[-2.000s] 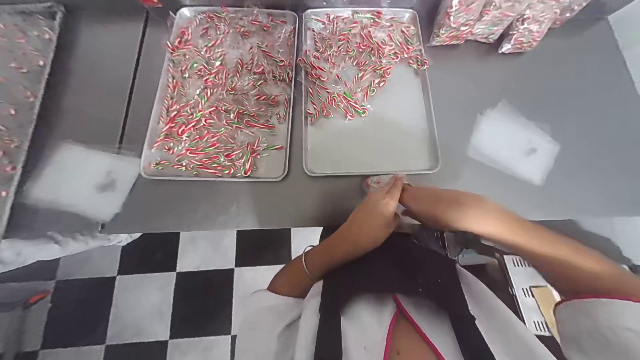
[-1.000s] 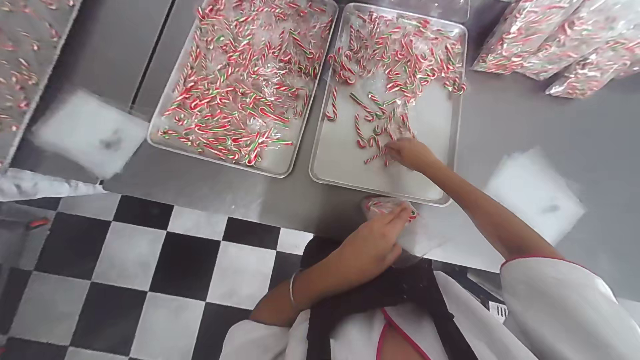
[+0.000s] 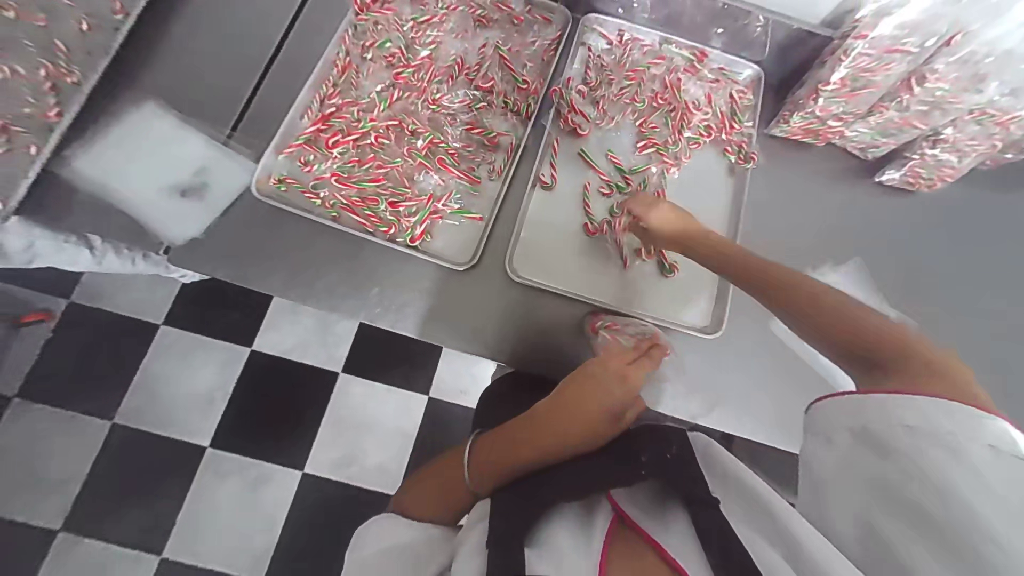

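My left hand (image 3: 596, 396) is closed on the top of a small clear plastic bag (image 3: 622, 332) with candy canes in it, at the table's front edge. My right hand (image 3: 660, 220) reaches into the right metal tray (image 3: 560, 276), its fingertips down among red, white and green mini candy canes (image 3: 676, 92); whether it grips any is blurred. Loose canes lie around the fingers, with a bigger heap at the tray's far end. To the left, another metal tray (image 3: 456, 256) is covered nearly all over with wrapped candy canes (image 3: 400, 136).
Large clear bags of candy canes (image 3: 888, 80) stand at the back right. White plastic sheets or bags lie on the steel table (image 3: 464, 304), one stack (image 3: 160, 172) at left and another (image 3: 848, 296) partly under my right forearm. A further tray (image 3: 48, 80) is at the far left.
My right hand has moved from beside my left hand into the right tray, where canes now lie spread nearer the front. The left hand keeps the small bag. The view has shifted.
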